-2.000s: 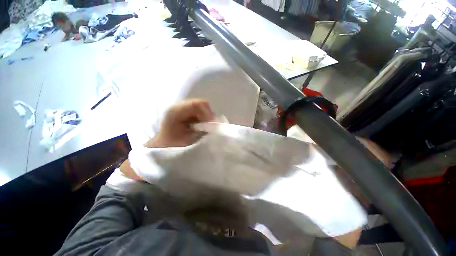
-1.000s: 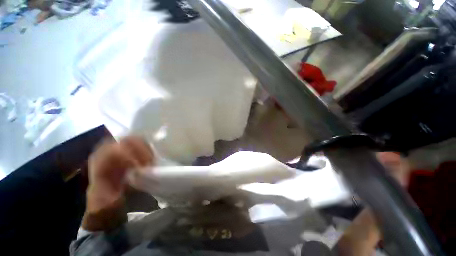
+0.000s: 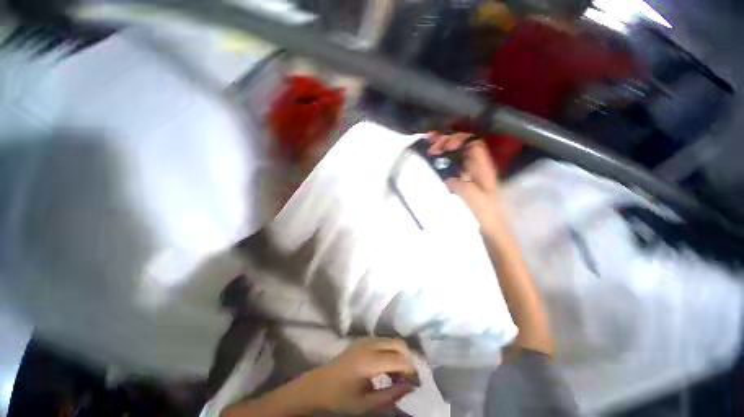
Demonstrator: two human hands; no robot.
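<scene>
A white garment [image 3: 383, 236] hangs in front of me, with a dark hanger piece [image 3: 441, 164] bearing a small white round mark at its neck. My right hand [image 3: 467, 167] grips the hanger at the neck, just below the rail. A thin dark line runs down the garment's front. My left hand [image 3: 379, 379] is low at the garment's bottom edge, fingers curled. A small white patch shows between its fingers; whether it holds cloth is unclear.
A thick grey metal rail [image 3: 563, 138] crosses diagonally above. White garments [image 3: 620, 301] hang on the right; large blurred white cloth [image 3: 179, 147] is on the left. A red bundle [image 3: 306, 110] lies beyond. A person in red [image 3: 555, 69] is at the back.
The view has swung right. My right hand now shows at the hanger, and the white garment hangs down from it rather than stretching across. My left hand has moved to its lower edge.
</scene>
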